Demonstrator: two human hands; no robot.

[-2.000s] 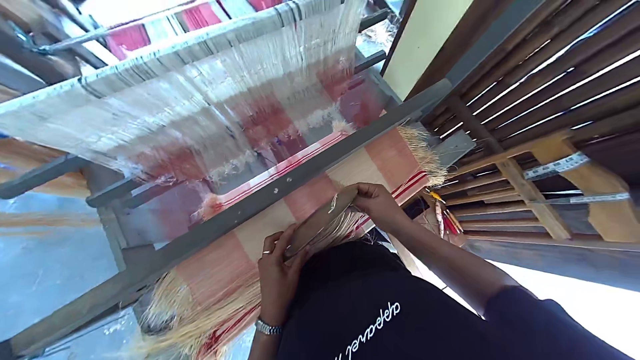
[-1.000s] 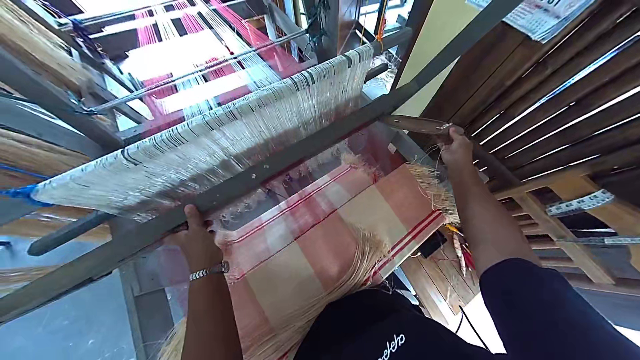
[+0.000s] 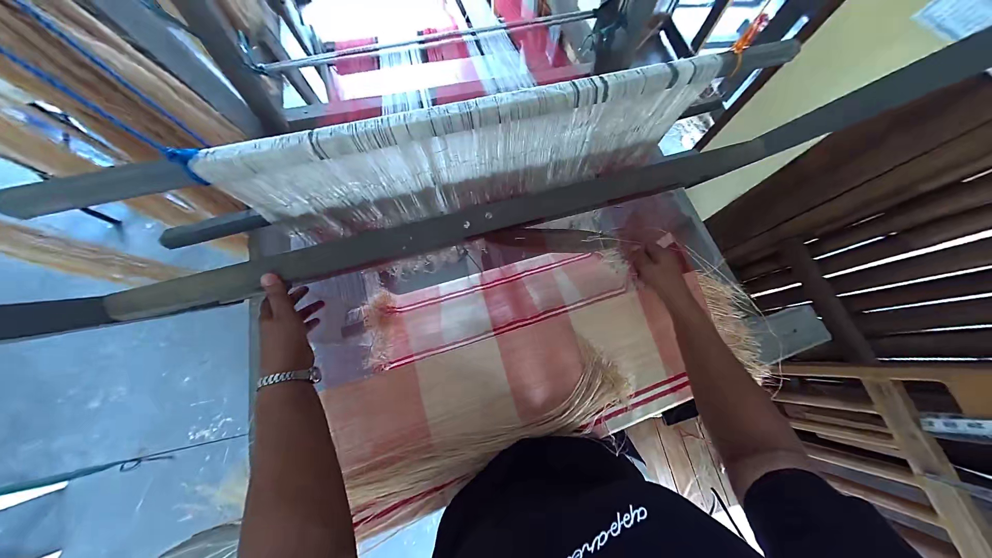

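My left hand (image 3: 285, 310) is against the front wooden beam (image 3: 403, 239) of a handloom, its thumb on the beam and its fingers apart below. My right hand (image 3: 657, 263), at the right edge of the warp, is closed on the end of a flat dark wooden stick (image 3: 546, 240) that lies across the warp, partly under the beam. Fine fibres trail from that hand. Below the beam spreads woven cloth (image 3: 535, 356) with peach, cream and red stripes and frayed edges. A bundle of loose straw-coloured fibres (image 3: 573, 395) lies over it. White string heddles (image 3: 480, 147) hang behind the beam.
A slatted wooden wall (image 3: 914, 256) and a wooden frame (image 3: 899, 442) stand at the right. Long tan fibres (image 3: 85, 256) stretch at the left beside blue cords (image 3: 85, 93). Red and white warp threads (image 3: 449, 70) run away at the top.
Both hands were together at the stick near my body, then moved apart, left to the beam and right to the warp's right side. The stick now reaches inward across the warp. The view has shifted.
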